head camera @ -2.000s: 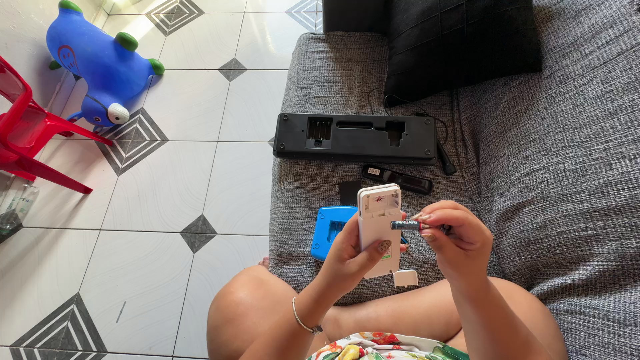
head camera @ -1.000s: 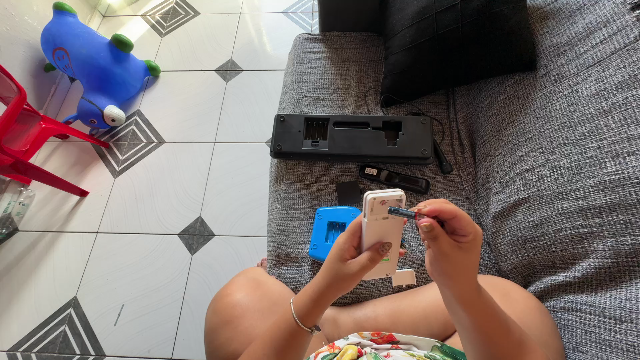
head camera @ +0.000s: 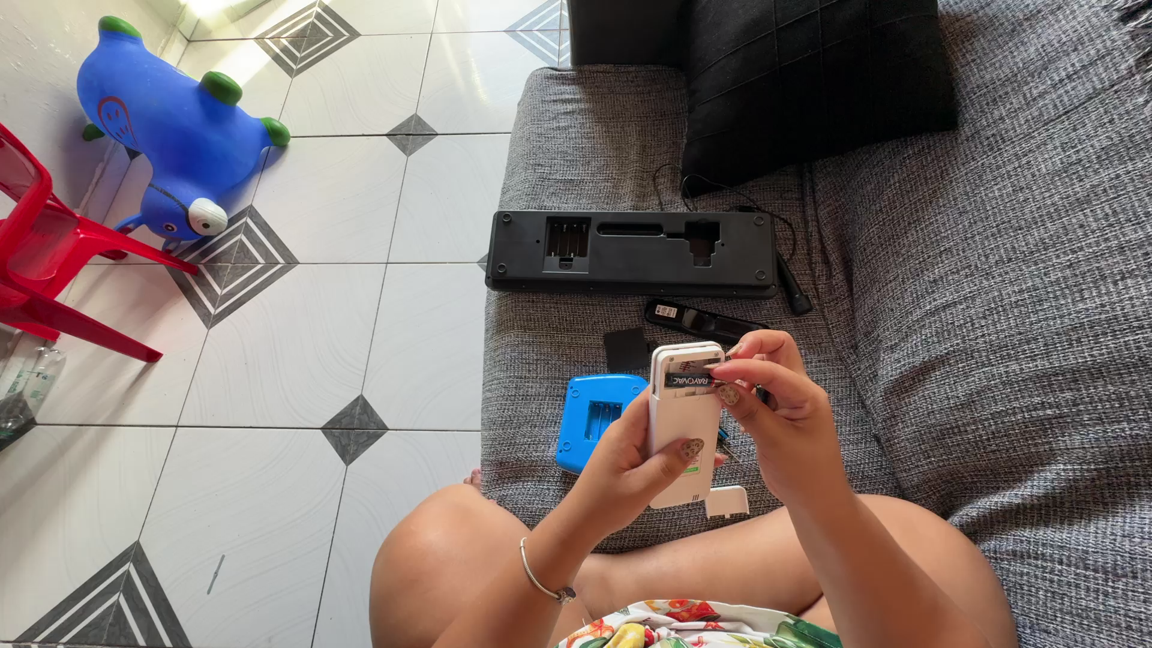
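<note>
My left hand [head camera: 643, 459] grips a white remote control [head camera: 670, 432], its back facing me and its battery compartment uncovered. A dark Rayovac battery [head camera: 689, 381] lies across that compartment, and the fingers of my right hand [head camera: 774, 396] touch its right end. Beside the remote's lower end is a small white battery cover [head camera: 727, 501]. Partly behind my left hand, a blue plastic device [head camera: 585, 409] shows an uncovered battery compartment. A black remote control [head camera: 697, 317] and a flat black piece [head camera: 626, 349] lie beyond the white remote.
Across the grey woven sofa [head camera: 972, 342] lies a long black electronic keyboard [head camera: 630, 281], underside up, with a cable and black microphone [head camera: 794, 286] near it. A black cushion [head camera: 819, 90] is behind. On the tiled floor are a blue animal toy [head camera: 180, 117] and a red plastic chair [head camera: 63, 252].
The battery in my right fingers has moved from outside the white remote, across its edge, into the battery compartment. My left hand still holds the remote.
</note>
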